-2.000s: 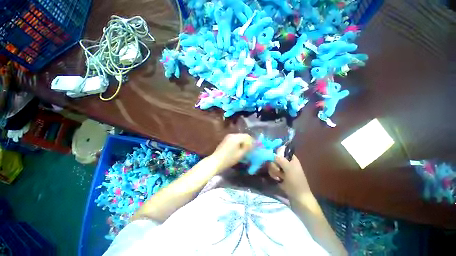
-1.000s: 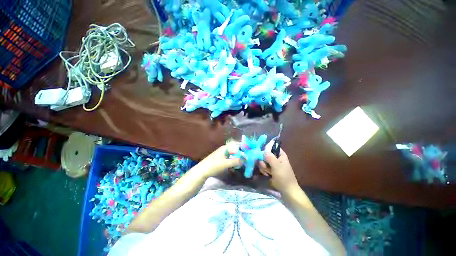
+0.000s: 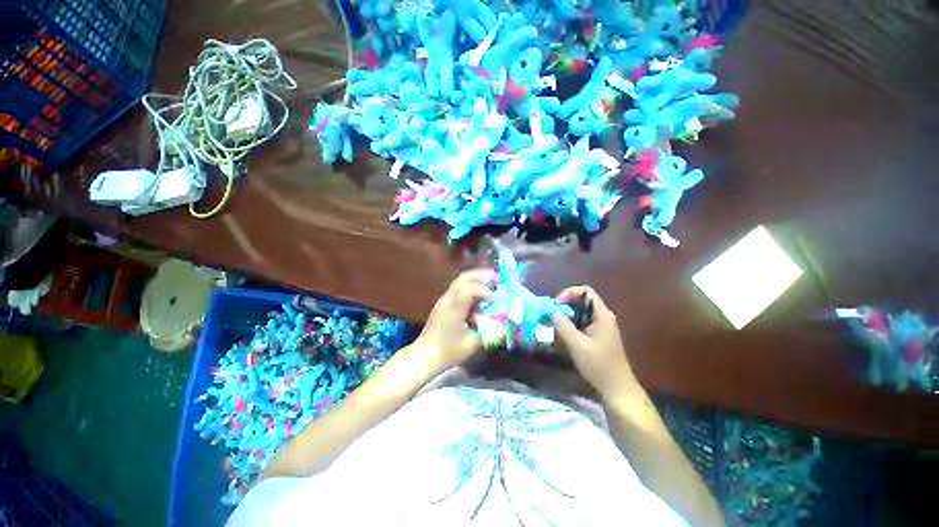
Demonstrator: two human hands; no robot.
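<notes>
A small sky-blue plush toy [image 3: 523,311] with pink and mixed-colour tufts is held between my two hands, close to my body at the table's near edge. A small white label shows on its lower right. My left hand [image 3: 459,315] grips its left side by the tufts. My right hand [image 3: 595,335] holds its right side with the fingertips. A small dark tool [image 3: 584,310] shows beside my right fingers, mostly hidden. The heap of blue and pink toys [image 3: 494,134] lies beyond my hands on the brown table cover [image 3: 345,257].
A coiled cable [image 3: 221,113] with white power blocks [image 3: 149,189] lies left, near a lattice crate [image 3: 77,77]. A cream card [image 3: 748,277] and a separate toy [image 3: 904,348] lie right. A toy-filled blue crate [image 3: 198,412] stands lower left; more toys [image 3: 767,473] are below right.
The toy has been turned between my hands; its tufts now face lower left and its label shows. The dark tool, upright beside my right fingers a second ago, is now mostly hidden. The view has shifted slightly.
</notes>
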